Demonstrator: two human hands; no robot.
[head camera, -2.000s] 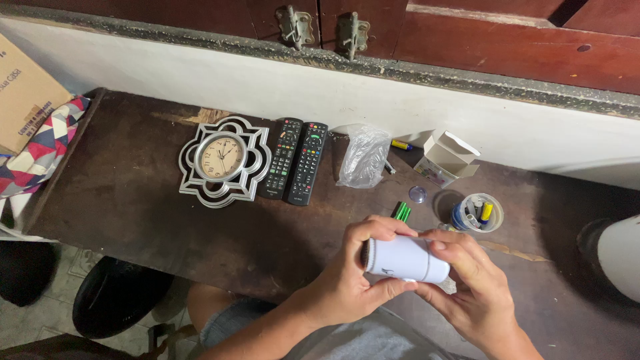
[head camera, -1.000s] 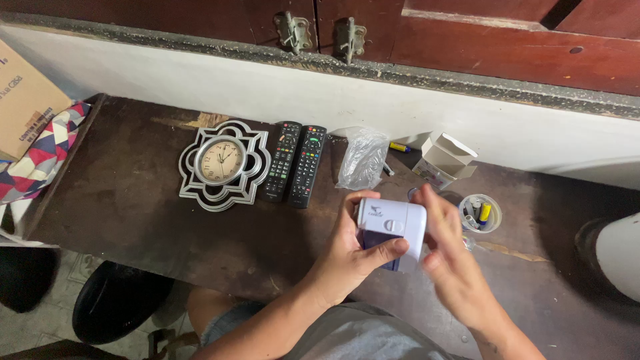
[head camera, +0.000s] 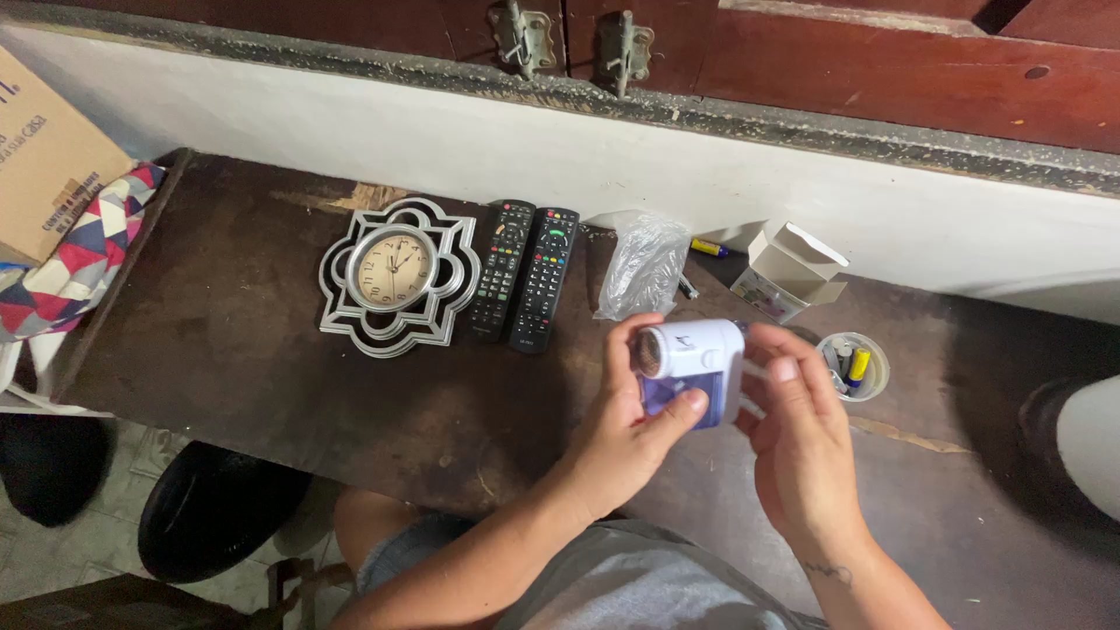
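Note:
A white fabric shaver (head camera: 700, 350) with a round metal mesh head and a translucent purple lint compartment is held above the dark wooden table. My left hand (head camera: 639, 420) grips it from the left, its thumb across the purple part. Close to the shaver's right side, my right hand (head camera: 801, 420) has its fingers curled and somewhat blurred; whether they touch the shaver is hard to tell. Behind the hands lie a clear plastic bag (head camera: 643, 262), a yellow and blue battery (head camera: 709, 248) and an opened small carton (head camera: 783, 276). To the right, a round plastic tub (head camera: 878, 372) holds batteries.
A silver-framed clock (head camera: 394, 271) and two black remote controls (head camera: 496, 276) (head camera: 544, 280) lie left of the bag. A white rounded object (head camera: 1089, 446) stands at the right edge. Cardboard (head camera: 52, 166) and patterned fabric (head camera: 114, 214) are at far left, black stools (head camera: 219, 512) below.
The shaver has been turned, so its mesh head and purple compartment now show. My right hand has come closer to its right end since one second ago.

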